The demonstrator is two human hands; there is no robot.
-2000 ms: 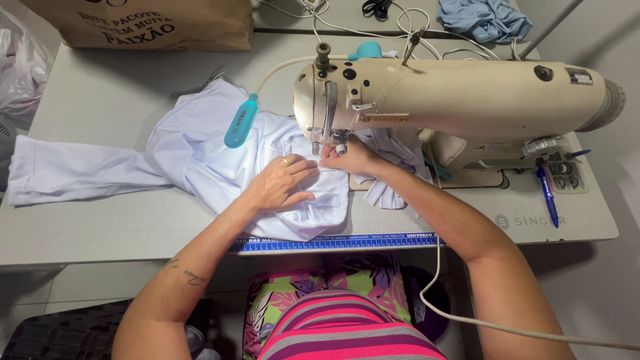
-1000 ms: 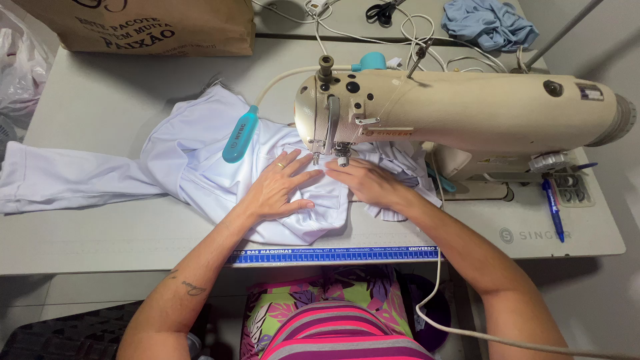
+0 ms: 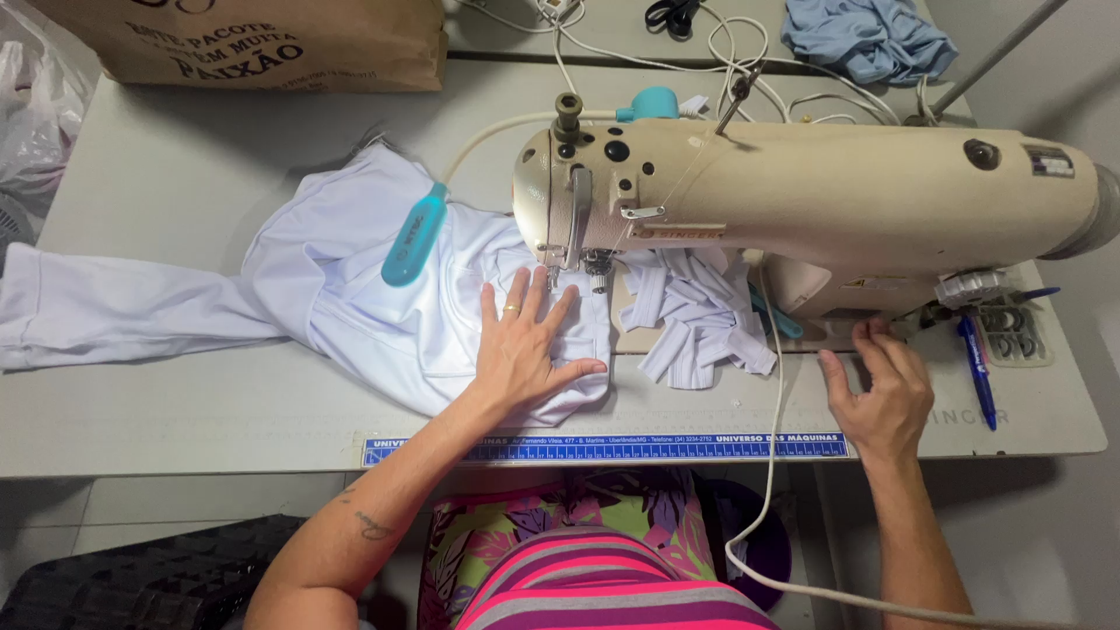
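Note:
My left hand point(image 3: 525, 337) lies flat with spread fingers on a white knit garment point(image 3: 350, 297), its fingertips beside the presser foot point(image 3: 598, 282) of a beige Singer sewing machine point(image 3: 787, 184). The garment's edge is under or beside the needle area; which, I cannot tell. My right hand point(image 3: 879, 385) is at the base of the machine's arm, right of the needle, fingers curved and thumb apart; its fingertips touch or nearly touch the machine bed. Between the hands lies a pile of short white fabric strips point(image 3: 691, 324). A turquoise lamp head point(image 3: 416, 234) hangs over the garment.
A blue ruler strip point(image 3: 604, 450) runs along the table's front edge. A blue pen point(image 3: 977, 372) and a bobbin tray point(image 3: 1015, 337) are at the right. Behind stand a brown paper bag point(image 3: 280, 44), black scissors point(image 3: 672, 16), cables and blue cloth point(image 3: 866, 39). A white cord crosses the front.
My right hand has moved right, away from the needle area to the machine's base, uncovering the white strips. My left hand stays on the garment, its fingers now nearer the presser foot.

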